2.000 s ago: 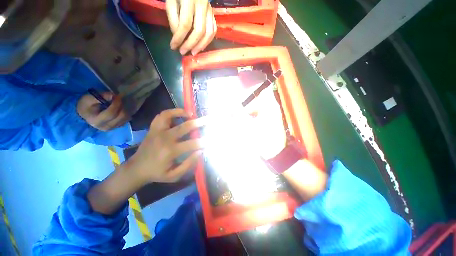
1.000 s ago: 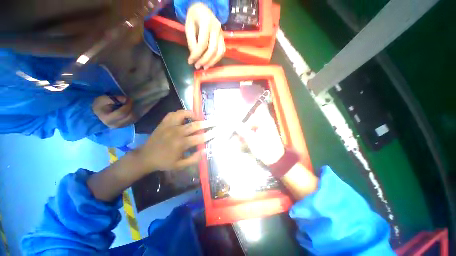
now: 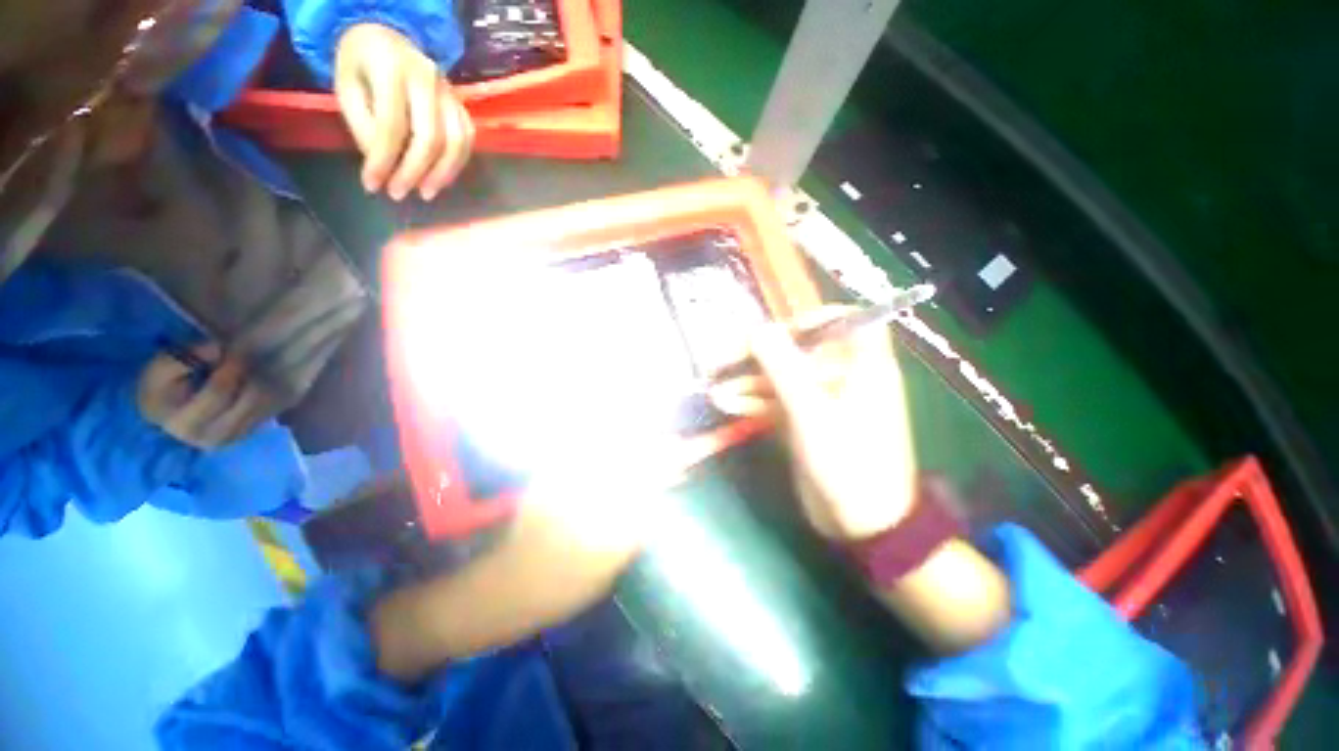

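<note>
A tablet unit (image 3: 717,301) lies in a red foam tray (image 3: 778,242) on the dark bench, much of it washed out by glare. My right hand (image 3: 852,418) is at the tray's right edge and holds tweezers (image 3: 877,311), pale in the light, their rear end pointing up and right. My left hand (image 3: 610,477) is at the tray's near edge, blurred and overexposed. Its fingers are lost in glare, so I cannot tell whether they grip the tray.
Stacked red trays (image 3: 565,125) with another tablet stand at the back left. Beside them is another person's hand (image 3: 400,118). A grey post (image 3: 822,88) rises from the chipped rail (image 3: 1013,411). A black slab (image 3: 940,235) lies on the green belt. Another red tray (image 3: 1270,572) is at right.
The tray and tablet have turned clockwise and now lie sideways. My left hand has moved to the near edge. My right hand with the tweezers has moved from over the tablet to the right edge.
</note>
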